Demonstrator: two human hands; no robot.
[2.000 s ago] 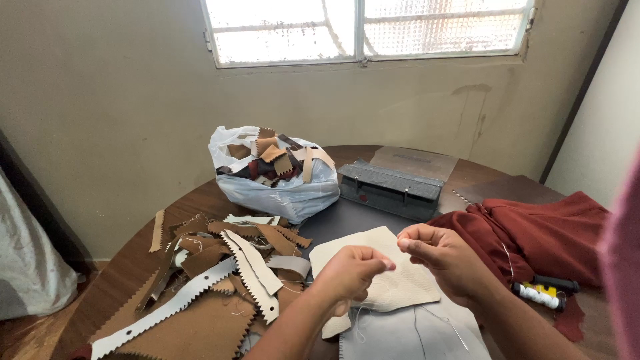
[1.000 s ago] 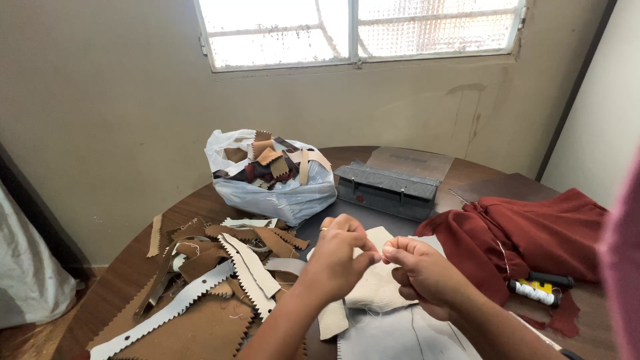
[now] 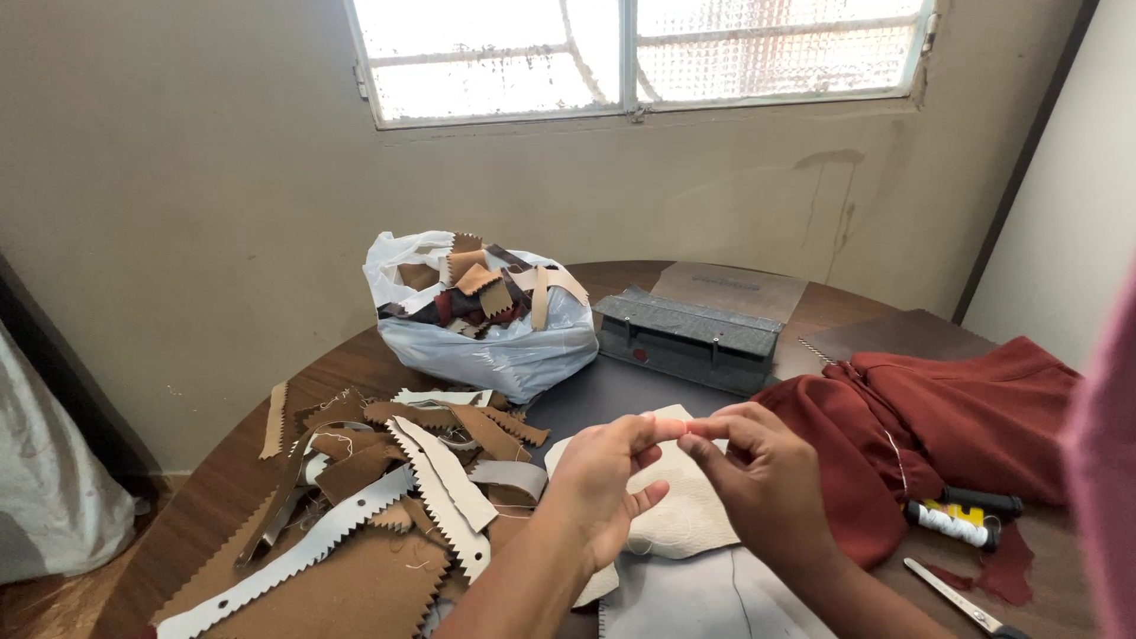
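My left hand point(image 3: 612, 484) and my right hand point(image 3: 754, 470) meet at the fingertips above a cream leather piece point(image 3: 683, 510). The left index fingertip touches the right thumb and index finger, which are pinched together. Whatever lies between the fingertips is too small to make out. Beneath the cream piece lies a pale grey sheet point(image 3: 701, 595) with a dark thread across it. Right of my right hand are a dark red cloth point(image 3: 958, 417), a spool of white thread point(image 3: 954, 525) and scissors point(image 3: 954, 595), partly out of view.
Zigzag-edged brown leather scraps point(image 3: 337, 577) and pale strips point(image 3: 302, 550) cover the table's left side. Behind them stands a white plastic bag point(image 3: 488, 355) full of scraps. A dark grey box-like holder point(image 3: 688, 342) sits at the back, beside a translucent sheet point(image 3: 732, 288).
Both hands have shifted over the cream piece, and their fingertips, apart two seconds ago, now touch. The scissors have come into sight at the lower right.
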